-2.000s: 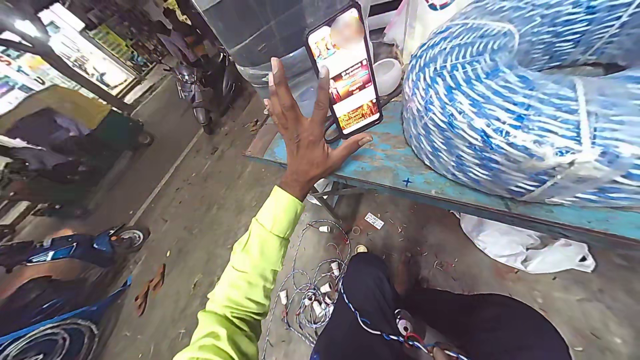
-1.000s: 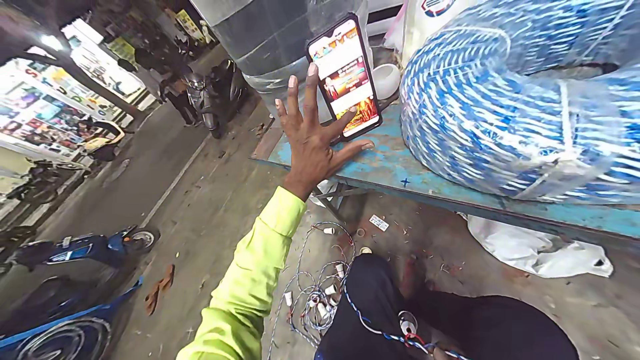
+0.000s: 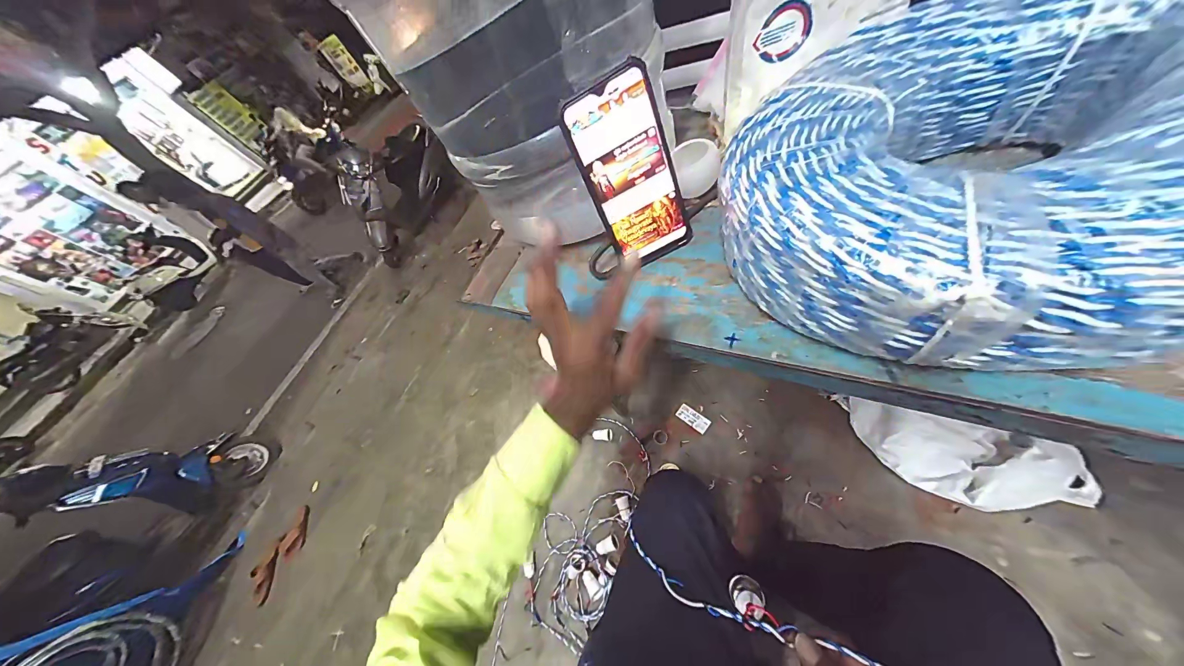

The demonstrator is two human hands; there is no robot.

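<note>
A lit smartphone (image 3: 624,162) stands upright on the blue wooden bench (image 3: 684,310), leaning near a large plastic-wrapped drum. My left hand (image 3: 587,338), blurred, hovers below the phone with fingers spread and nothing in it. At the bottom edge, only a little of my right hand (image 3: 814,650) shows, with its fingers at a twisted blue and white wire (image 3: 684,597). A bulb holder (image 3: 746,592) with red wire ends lies on that wire over my dark trousers. On the ground beside my knee lies a tangle of wire with white holders (image 3: 583,573).
A big coil of blue and white wire (image 3: 832,231) in clear plastic rests on the bench. The wrapped drum (image 3: 518,102) is behind the phone. Below are a white plastic bag (image 3: 971,453) and brown sandals (image 3: 277,555). Parked scooters (image 3: 370,185) and a person (image 3: 231,227) are at the left.
My left hand has drawn back from the phone, down toward me, leaving the phone's lower part uncovered. The phone still stands on the bench.
</note>
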